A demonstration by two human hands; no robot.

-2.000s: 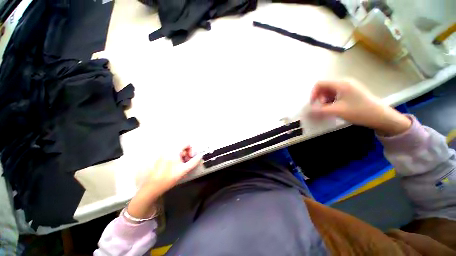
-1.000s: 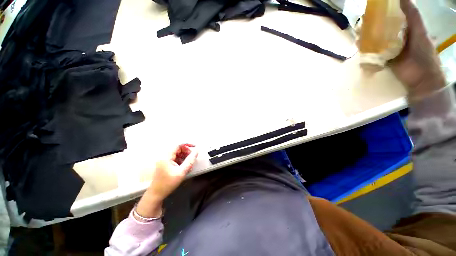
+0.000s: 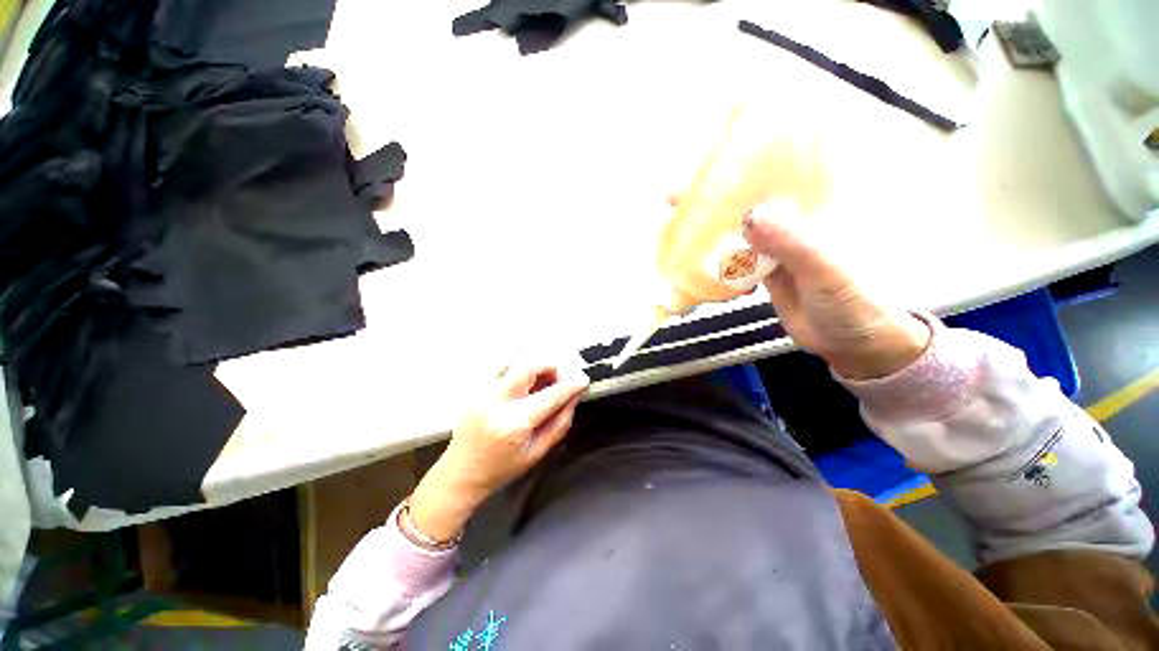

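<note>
Two narrow black strips [image 3: 725, 333] lie side by side along the table's front edge. My right hand [image 3: 820, 290] grips an amber glue container [image 3: 731, 216], tilted down to the left. Its thin pale tip [image 3: 636, 341] is at the left part of the strips. My left hand [image 3: 528, 413] is at the strips' left end, its thumb and finger close together there; whether they pinch the strip is hard to tell. The container and my right hand hide part of the strips.
A large black panel stack [image 3: 254, 229] with tabs covers the table's left. A smaller black pile [image 3: 540, 19] is at the far side. A long loose strip [image 3: 852, 74] lies far right. A blue bin [image 3: 1017, 350] is below the table edge.
My right hand has brought the amber container from the right end of the table to the strips. My left hand has moved right to the strips' left end. The view has shifted.
</note>
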